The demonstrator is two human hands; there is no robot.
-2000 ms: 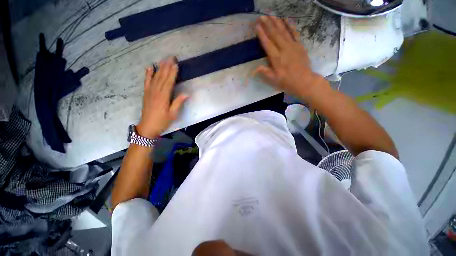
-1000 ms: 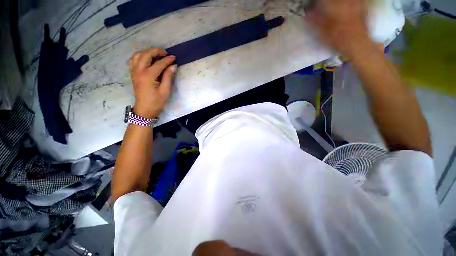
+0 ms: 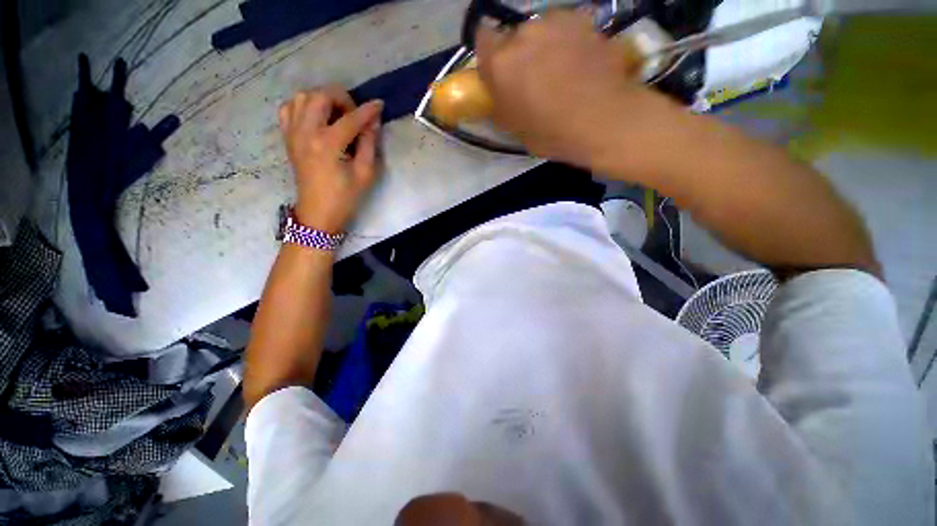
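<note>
A navy band piece (image 3: pixel 411 87) lies on the whitish table. My left hand (image 3: pixel 334 139) is at its left end, with thumb and fingertips pinched on the fabric. My right hand (image 3: pixel 550 77) is closed around the handle of the steam iron (image 3: pixel 462 100). The iron's pointed tip faces left and its body covers the right part of the band. Another navy strip (image 3: pixel 298 21) lies beyond, cut off by the top edge. A branched navy bundle (image 3: pixel 98 185) lies at the table's left.
The iron rest (image 3: pixel 755 51) is at the table's right end, with a pale hose crossing it. Checked fabric (image 3: pixel 92 401) hangs in a heap at lower left. A white fan (image 3: pixel 727 313) stands below the table edge. A yellow-green patch (image 3: pixel 889 98) shows at right.
My right hand has gone from the band to the right, taken hold of the iron and brought it left onto the band. My left hand has drawn its fingers together at the band's left end.
</note>
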